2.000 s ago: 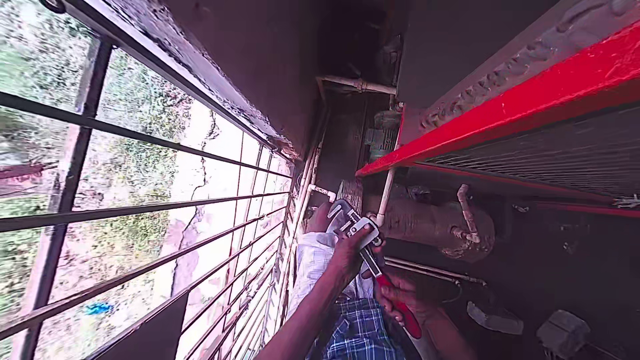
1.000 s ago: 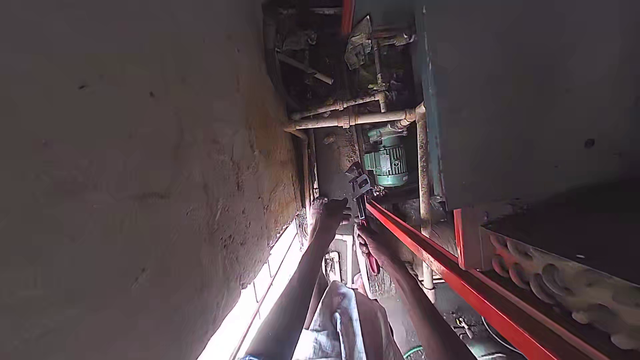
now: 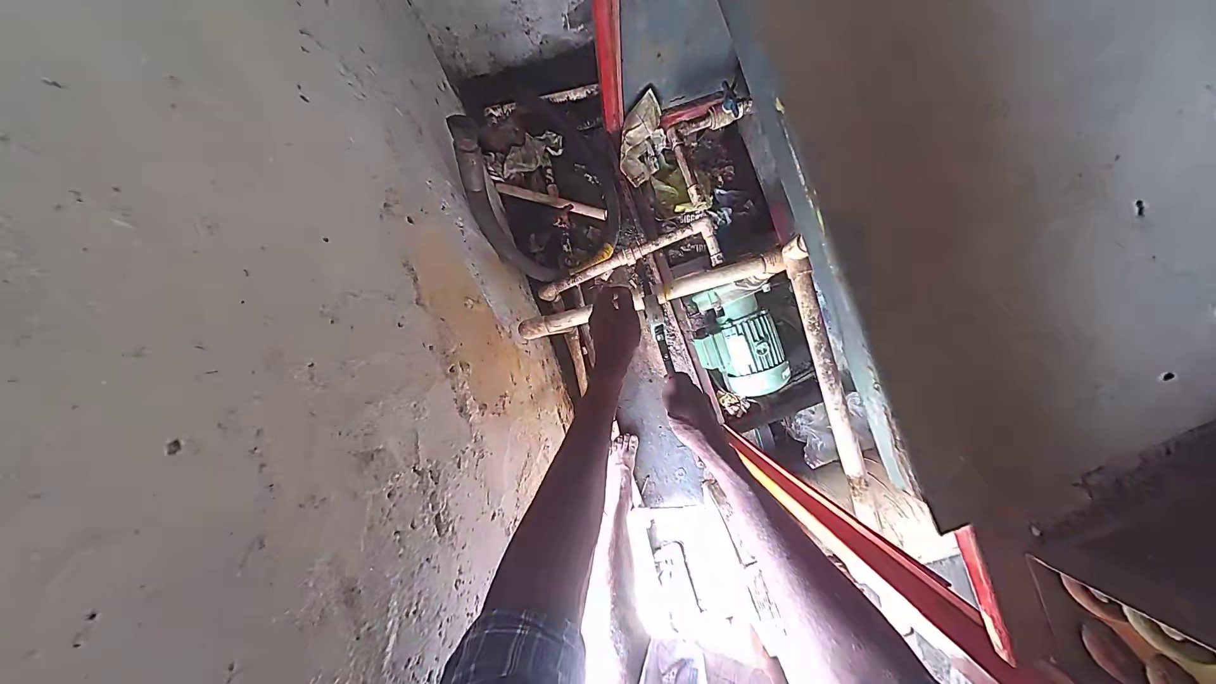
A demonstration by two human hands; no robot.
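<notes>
My left hand (image 3: 616, 328) reaches forward at the centre, over the lower beige pipe (image 3: 556, 323); its fingers overlap the pipe, and whether they grip it is unclear. Lower and to the right, my right hand (image 3: 689, 404) is closed round the handle end of a dark adjustable wrench (image 3: 662, 344), whose head points away from me and is hard to make out. The handle is hidden by the hand. A thinner beige pipe (image 3: 632, 255) runs just beyond my left hand. Right of both hands sits a green electric motor (image 3: 750, 351).
A rough plastered wall (image 3: 456, 380) rises close on the left. A thick grey hose (image 3: 484, 209) curves near it. An upright pipe (image 3: 826, 370) stands beside a grey panel (image 3: 855, 380) at right. A red metal bar (image 3: 883, 570) slants past my right forearm. One bare foot (image 3: 624, 456) shows below.
The view has swung from the barred window to the pipes and motor. My hands, together at the wrench two seconds ago, are now apart, the left one farther forward by the pipe.
</notes>
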